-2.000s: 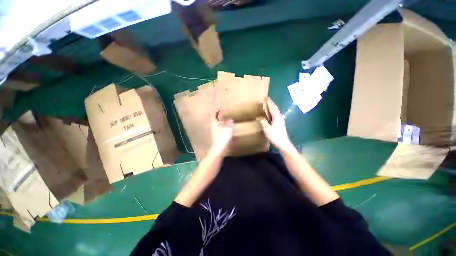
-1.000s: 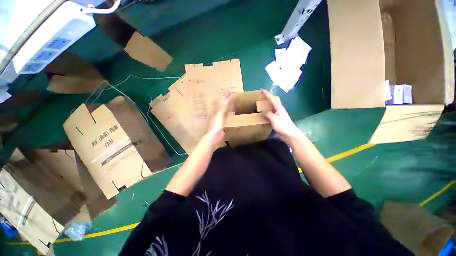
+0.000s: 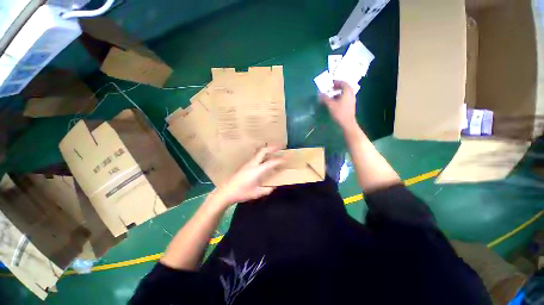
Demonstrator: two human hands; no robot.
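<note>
A small brown carton (image 3: pixel 303 166) lies close in front of my body, its top face flat and closed. My left hand (image 3: pixel 253 176) rests on its left end with the fingers over it. My right hand (image 3: pixel 341 106) is at the near edge of the pile of white slips (image 3: pixel 357 62). Its fingertips touch the slips; whether they grip one cannot be told. Flat carton blanks (image 3: pixel 250 113) lie fanned out just beyond the small carton, partly under my left hand.
A bundle of blanks with dark lettering (image 3: pixel 113 173) lies at left, with more cardboard beyond it. A large open carton (image 3: pixel 429 71) with small white-purple boxes (image 3: pixel 479 122) stands at right. A pale metal bar (image 3: pixel 358 24) ends near the slips. Thin string lies around the blanks.
My right hand has left the small carton and moved up to the white slips. The carton's opening, seen before, no longer shows. My left hand has shifted lower on the carton's left side.
</note>
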